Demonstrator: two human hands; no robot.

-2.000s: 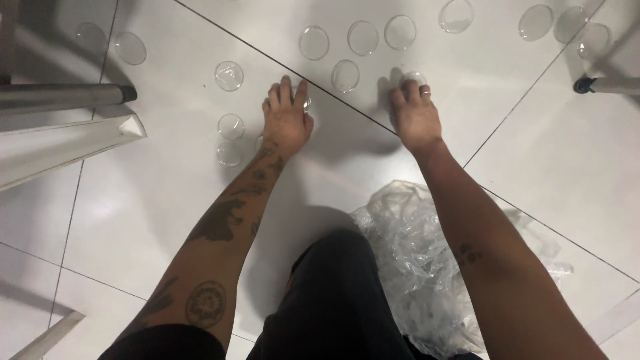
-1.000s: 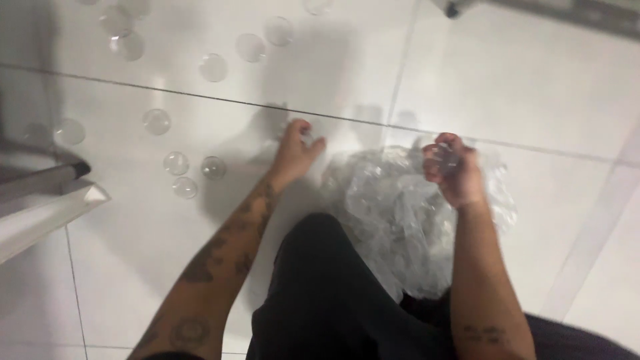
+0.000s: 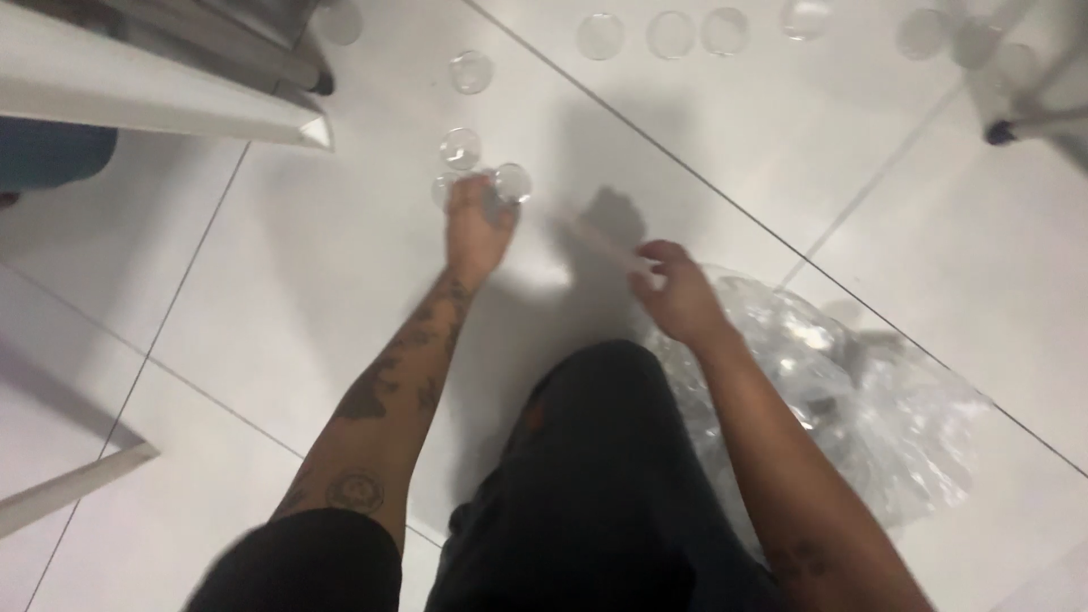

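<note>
My left hand [image 3: 480, 225] reaches down to the floor, fingers bent, over a clear round disc [image 3: 444, 189]. Another clear disc [image 3: 512, 183] lies against its thumb side, and one more [image 3: 460, 149] is just beyond the fingertips. Whether the hand grips any of them is not clear. My right hand [image 3: 676, 289] is beside the near end of a crumpled clear plastic bag [image 3: 799, 374], thumb and fingers curled. A thin, pale, blurred streak runs from its fingertips; I cannot tell what it is or whether it is held.
Several more clear discs lie on the tiled floor, among them one at the upper left [image 3: 471, 72] and one at the top [image 3: 600, 36]. A pale furniture leg [image 3: 212, 102] juts in at left, another leg [image 3: 1045, 127] at right. My dark-clothed knee [image 3: 603, 408] is between my arms.
My left hand has moved to the small group of discs at left. The right hand, which held a clear disc above the bag a second ago, is now left of the bag. The view has turned.
</note>
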